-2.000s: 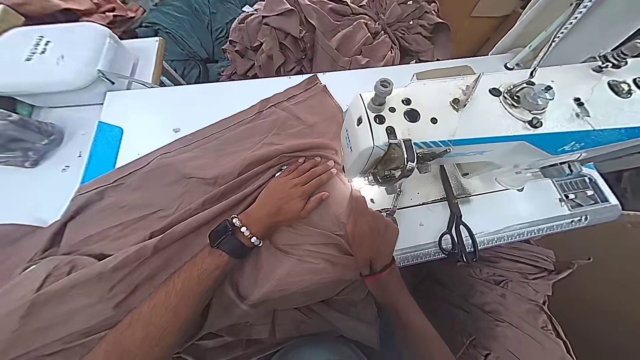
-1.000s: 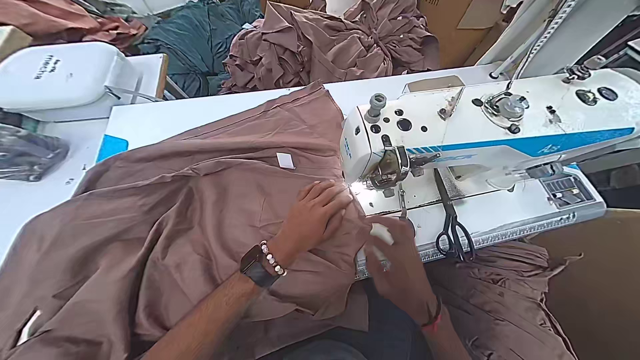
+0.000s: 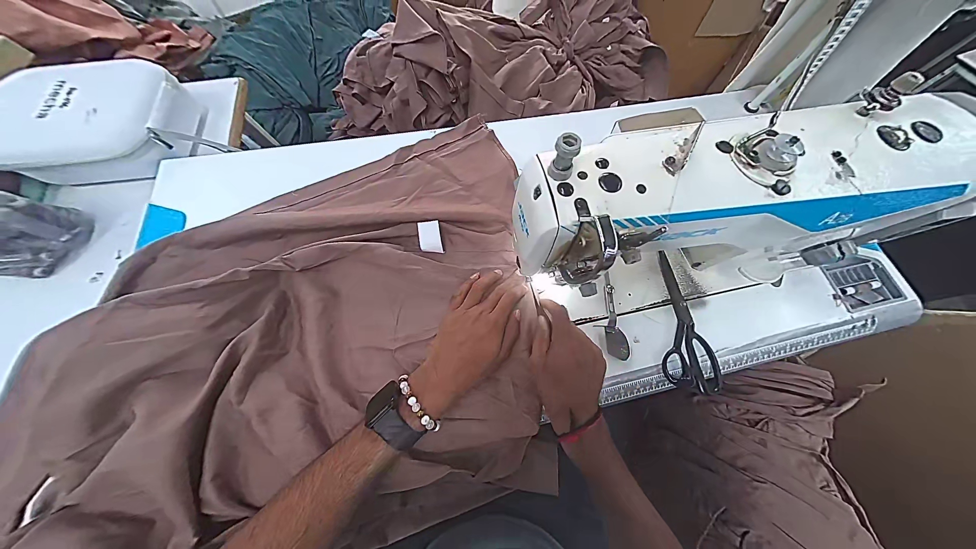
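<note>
Brown fabric (image 3: 305, 328) lies spread across the white table, with one edge at the lit needle area of a white and blue sewing machine (image 3: 732, 191). My left hand (image 3: 476, 335), with a watch and a beaded bracelet at the wrist, rests on the cloth just in front of the needle area, fingers bent. My right hand (image 3: 568, 358), a red band at its wrist, pinches the cloth's right edge close beside it. A white label (image 3: 430, 236) shows on the fabric above my left hand. Black scissors (image 3: 686, 328) lie right of my right hand.
Behind the table (image 3: 198, 183) are a heap of brown cloth (image 3: 503, 61) and dark green cloth (image 3: 297, 53). A white machine (image 3: 84, 114) stands at the left, near a plastic-wrapped bundle (image 3: 38, 236). More brown cloth (image 3: 755, 457) hangs below the table's front edge.
The right hand, apart from the cloth's edge a second ago, is now on it beside the left. The label, not visible two seconds ago, shows in the two later frames.
</note>
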